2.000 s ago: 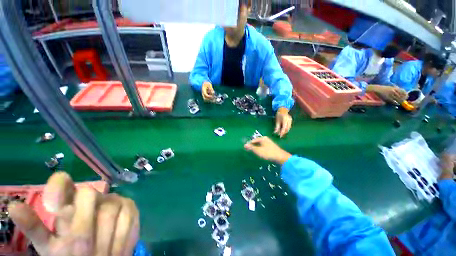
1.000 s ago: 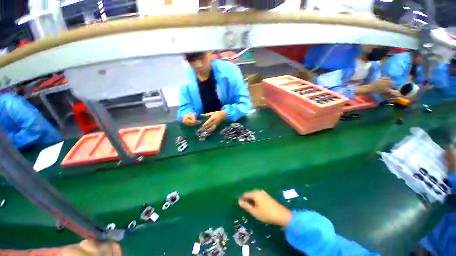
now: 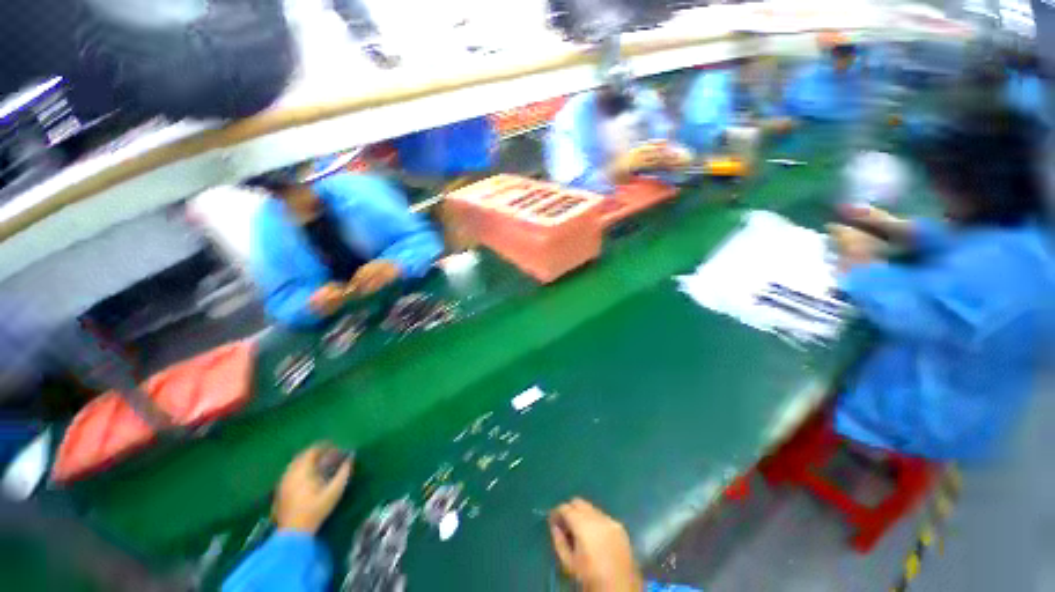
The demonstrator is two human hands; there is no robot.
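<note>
My left hand [image 3: 310,490] is at the lower left, over the green bench, with a small dark module [image 3: 332,464] at its fingertips. My right hand [image 3: 592,544] is at the bottom centre, cut off by the lower edge, its fingers curled; blur hides whether it holds anything. Between the hands lies a cluster of silver-black modules [image 3: 380,540]. A separate module [image 3: 442,505] with a white tab lies beside the cluster. Tiny pale scraps [image 3: 492,453] are scattered behind it. The picture is blurred.
A white card [image 3: 528,399] lies behind the scraps. The green belt [image 3: 382,399] runs across. Beyond it are a salmon tray [image 3: 197,393], a module heap [image 3: 419,312], stacked trays [image 3: 532,231] and a seated person [image 3: 336,243]. At right are a plastic tray [image 3: 769,272], another person [image 3: 954,335] and a red stool [image 3: 862,480].
The view has swung right. My left hand has come over the bench and now holds a module. My right hand has drawn back from the belt towards the bench's near edge.
</note>
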